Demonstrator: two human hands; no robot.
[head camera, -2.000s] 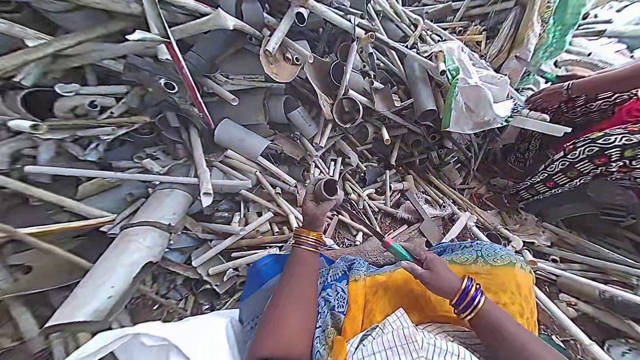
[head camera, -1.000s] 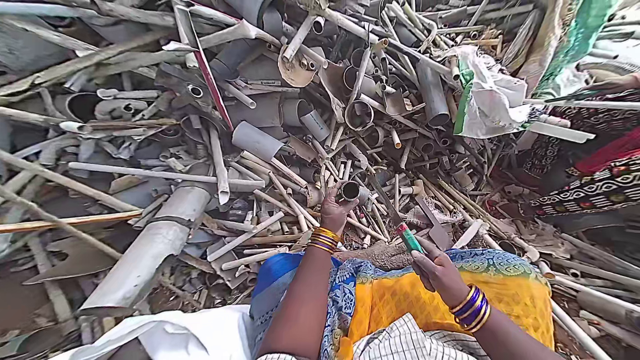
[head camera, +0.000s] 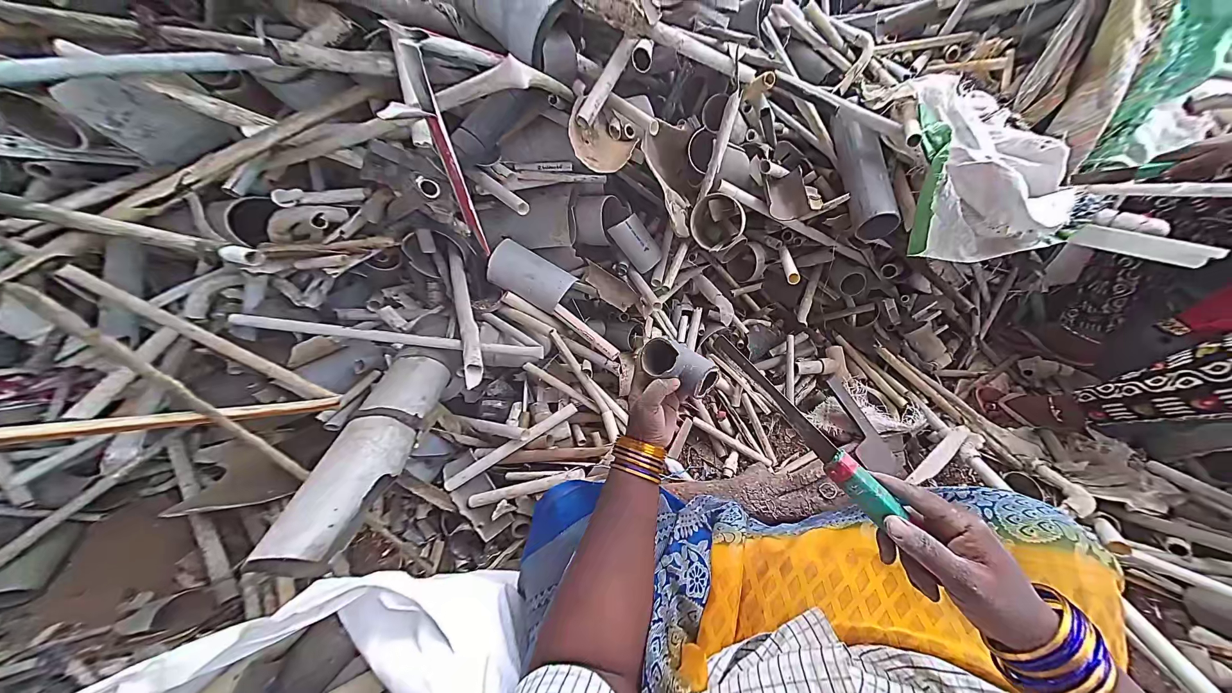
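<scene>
My left hand (head camera: 654, 412), with bangles at the wrist, holds a short grey plastic pipe piece (head camera: 685, 364) above the scrap heap, its open end facing up and left. In my right hand (head camera: 948, 539) is the green and red handle of a knife-like tool (head camera: 782, 402); its long dark blade points up and left toward the pipe piece. Blade and pipe look close, but whether they touch cannot be told. Below both hands lies yellow and blue patterned cloth (head camera: 828, 587) over my lap. A brown log-like piece (head camera: 760, 493) shows just beyond the cloth.
Scrap plastic pipes surround me, with a wide grey pipe (head camera: 346, 462) at the left. A white sack (head camera: 414, 626) lies at lower left, and a white and green sack (head camera: 991, 173) at upper right. Another person in patterned clothing (head camera: 1155, 385) sits at the right edge.
The pipe piece in my left hand has turned, so its side now shows. My right hand still holds the tool. The view has shifted slightly.
</scene>
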